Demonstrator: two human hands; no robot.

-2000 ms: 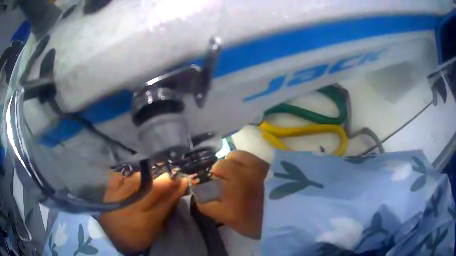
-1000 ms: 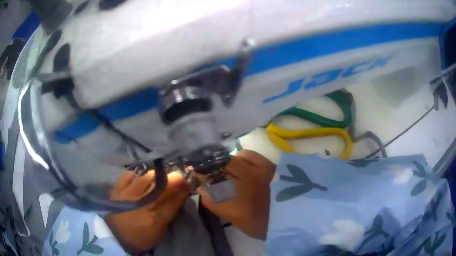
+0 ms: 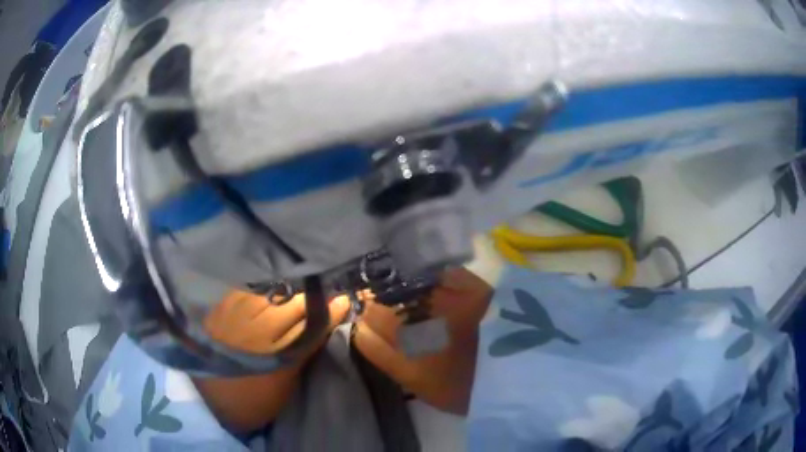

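Observation:
The white sewing machine head (image 3: 292,97) with a blue stripe fills the upper view. Under it, my left hand (image 3: 265,353) and my right hand (image 3: 433,340) meet at the needle area, partly hidden by machine parts. A grey garment panel (image 3: 327,406) and a darker fabric strip (image 3: 384,402) run down from between my hands. My fingertips pinch the cloth close to the presser foot, which is mostly hidden. A small grey block (image 3: 424,337) lies in front of my right hand.
Shears with a green and a yellow handle loop (image 3: 566,240) lie right of my right hand, under the machine arm. A narrow grey cord (image 3: 667,252) curves beside them. Grey cloth pieces (image 3: 53,291) show at the far left. Flowered sleeves cover both my forearms.
The view has shifted, so the machine head and its round metal part appear further right. Both hands stay at the needle area on the cloth, with my right fingers now more hidden.

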